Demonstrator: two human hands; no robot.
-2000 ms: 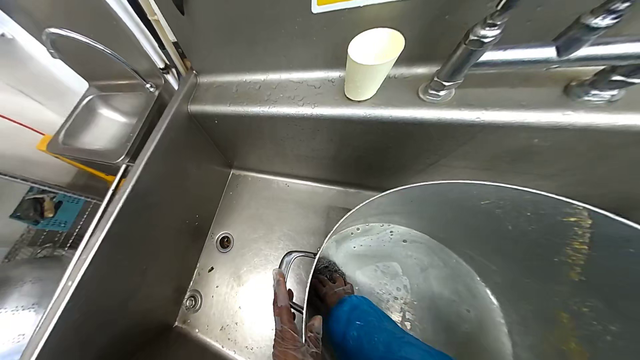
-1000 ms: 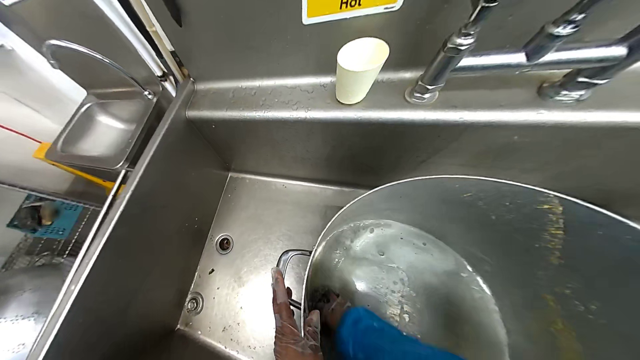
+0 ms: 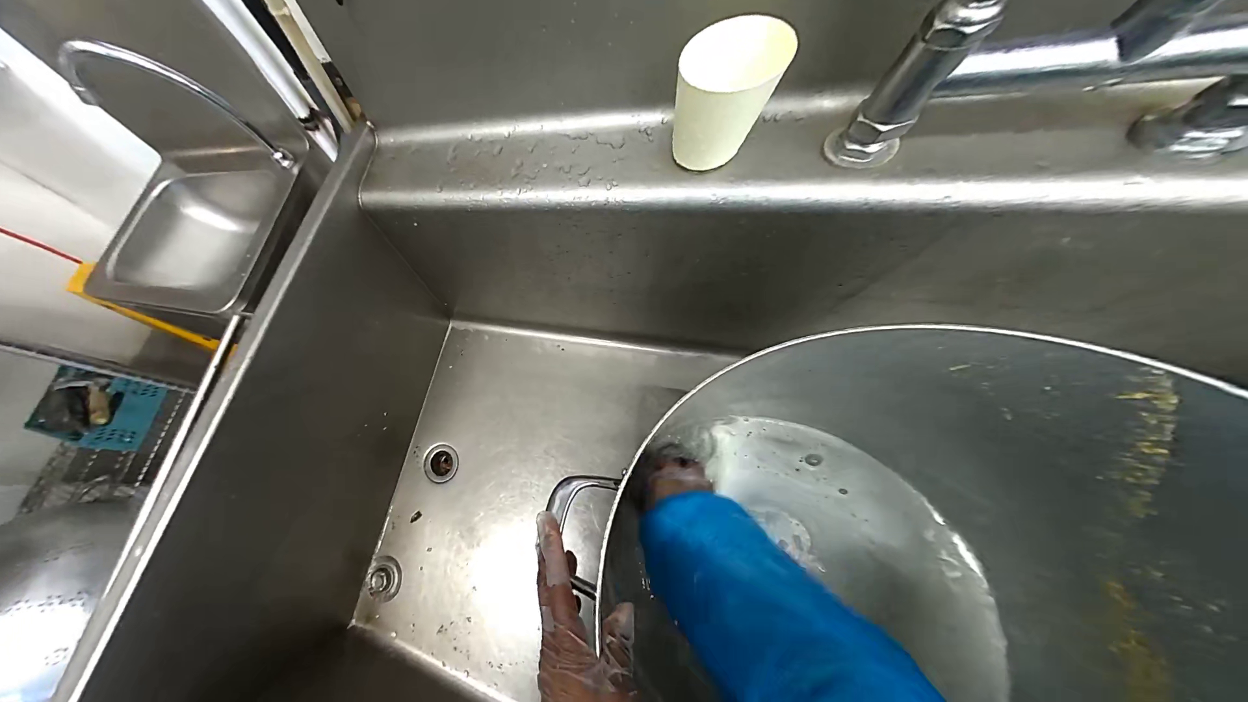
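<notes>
A large metal pot (image 3: 907, 390) lies in a stainless steel sink, with soapy water (image 3: 877, 546) in its bottom and yellowish residue on its right inner wall. My left hand (image 3: 575, 614), in a clear plastic glove, is at the pot's left rim beside the loop handle (image 3: 575, 487), thumb on the inner side and fingers outside. Inside the pot, my right hand (image 3: 678, 473) reaches from a blue sleeve to the left inner wall near the water. Its fingers are mostly hidden, and a dark scrubbing pad seems to be under them.
A pale yellow cup (image 3: 726, 107) stands on the sink's back ledge, left of the chrome faucet (image 3: 887, 97). Two drain fittings (image 3: 441, 463) are at the left of the sink floor. Beyond the sink's left wall (image 3: 244, 361) are a small hand sink (image 3: 195, 234) and a blue basket (image 3: 127, 414).
My right hand has moved up along the pot's left inner wall since one second ago. My left hand stays at the rim by the handle.
</notes>
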